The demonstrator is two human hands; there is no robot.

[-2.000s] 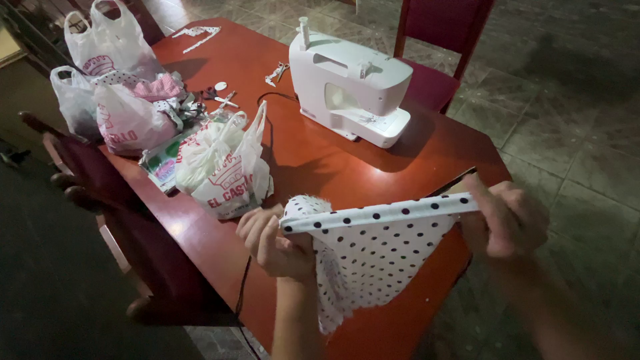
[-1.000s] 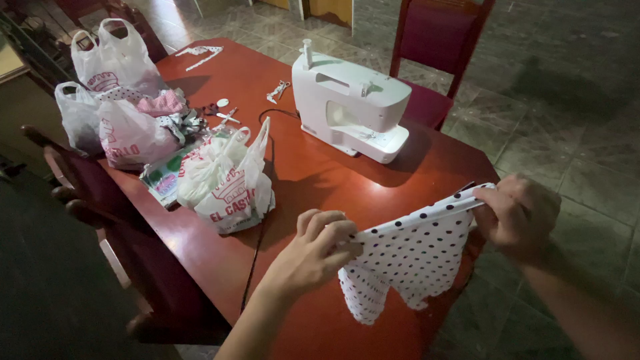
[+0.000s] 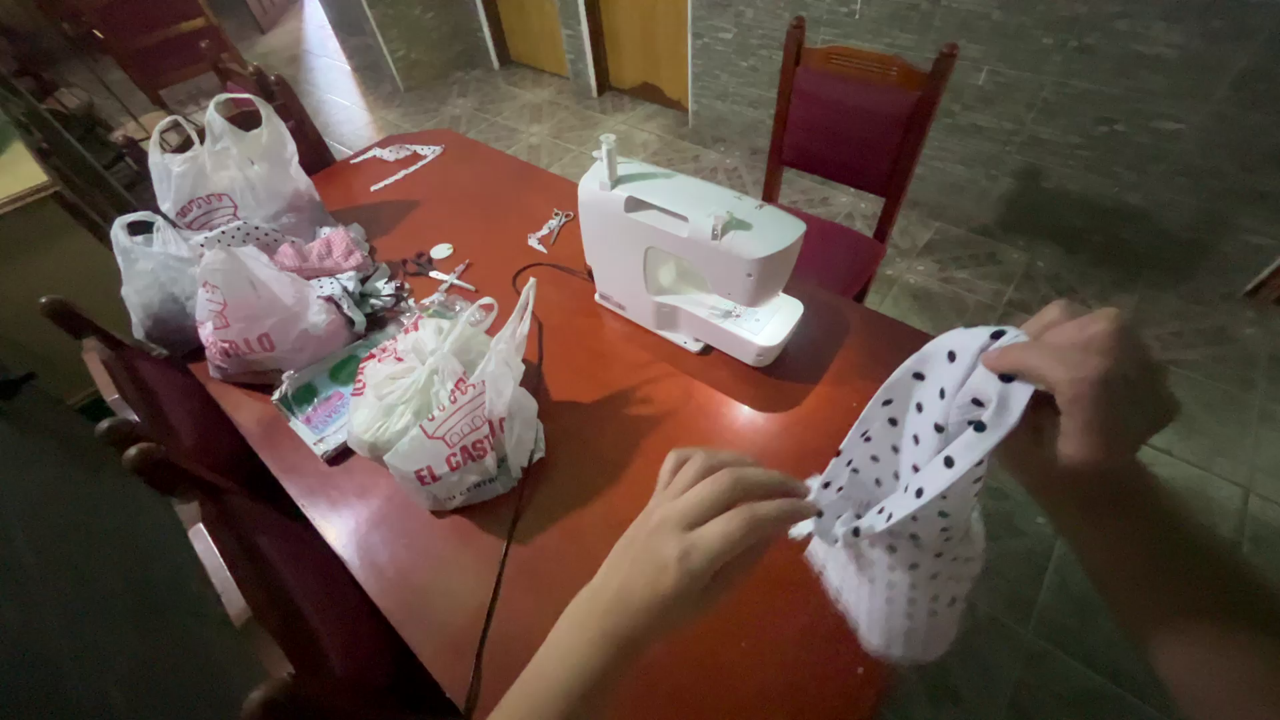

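Between my hands hangs a white cloth with black polka dots, above the near right part of the table. My left hand pinches its left edge between thumb and fingers. At the upper right, my right hand grips the folded top edge, and its outline is slightly blurred. The cloth droops in a loop between the two grips, its lower end hanging free. Beyond it a white sewing machine stands on the red-brown wooden table.
Plastic bags stand at the left, beside a pink checked cloth and a flat package. Small scissors lie left of the machine, dotted scraps farther back. A dark cord crosses the table. Chairs stand around it.
The cloth's top edge, stretched fairly straight between my hands before, now sags into an open loop. My right hand has risen relative to my left. The view has shifted, showing more of the room behind.
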